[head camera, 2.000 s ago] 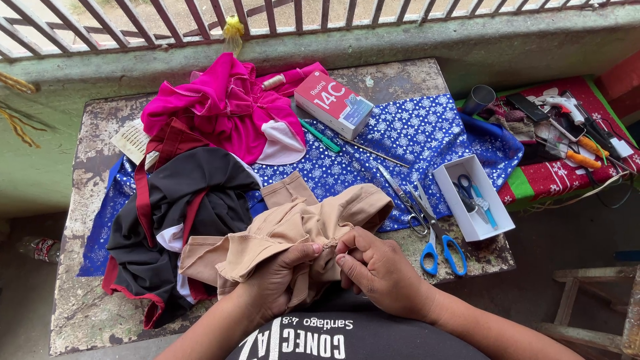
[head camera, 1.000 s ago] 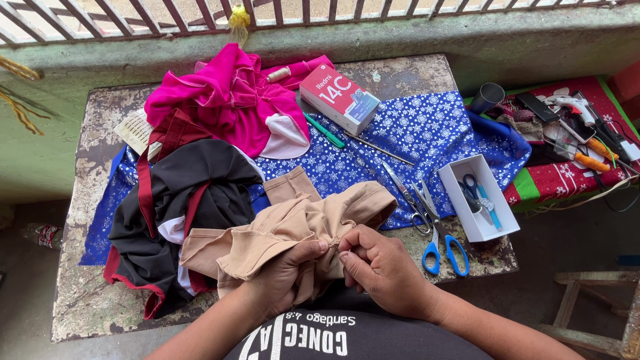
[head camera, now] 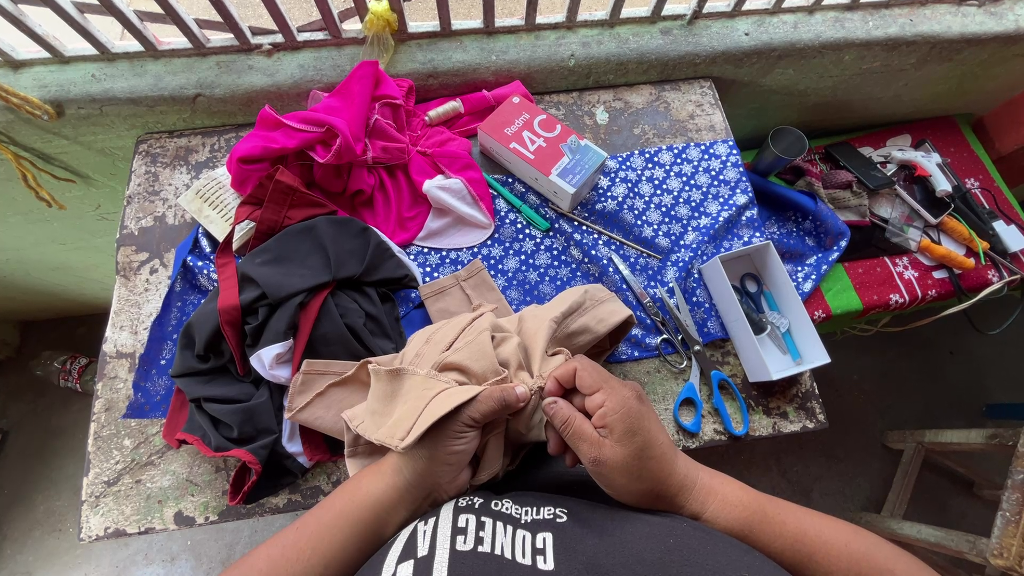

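Note:
A tan fabric garment [head camera: 448,360] with stitched seams lies bunched at the table's near edge. My left hand [head camera: 460,436] grips its folds, thumb on top. My right hand [head camera: 600,424] has thumb and forefinger pinched together at a seam, close to the left thumb; whether a needle or thread is between them is too small to tell. Right of the hands lie blue-handled scissors [head camera: 704,384], blades parted, and metal scissors [head camera: 650,312]. A black garment with red trim [head camera: 296,312] is at the left, and a magenta garment [head camera: 360,152] with a thread spool [head camera: 444,111] on it lies behind.
Blue snowflake cloth [head camera: 656,200] covers part of the worn table [head camera: 128,496]. On it are a red and white phone box [head camera: 544,152], a green pen [head camera: 518,202], a thin metal rod [head camera: 606,231] and a white open box [head camera: 800,320] of small tools. A wooden stool [head camera: 944,524] stands lower right.

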